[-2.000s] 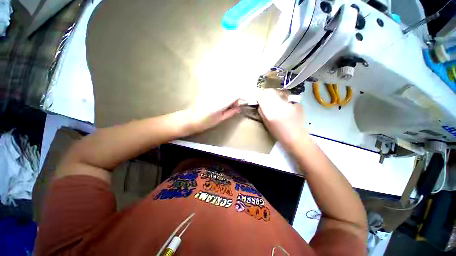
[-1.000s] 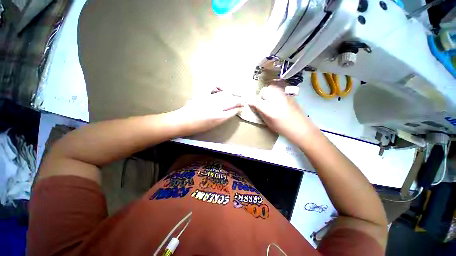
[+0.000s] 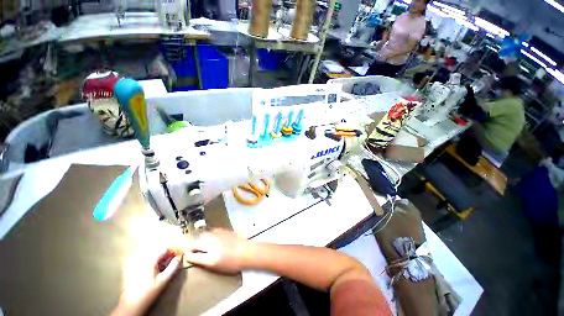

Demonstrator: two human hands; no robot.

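A large brown-olive fabric panel [image 3: 55, 247] lies on the machine table, reaching under the head of the white sewing machine [image 3: 235, 160]. My right hand [image 3: 216, 249] presses on the fabric just in front of the needle area. My left hand [image 3: 151, 274] is beside it to the left, with thumb and fingertips pinching a fabric edge at the seam. Lamp glare washes out part of the left hand and the panel. Orange-handled scissors [image 3: 252, 191] lie behind the needle area. The needle tip cannot be made out.
A turquoise lamp piece [image 3: 113, 194] is left of the head. Small thread spools [image 3: 275, 128] stand behind the machine. A tied brown bundle [image 3: 408, 262] lies on the right board. Patterned cloth-covered objects, blue bins [image 3: 213, 66], and two people at the back right are in view.
The view has tilted up and swung right, showing the machine's top and the room behind. Both hands remain on the fabric close to the needle area.
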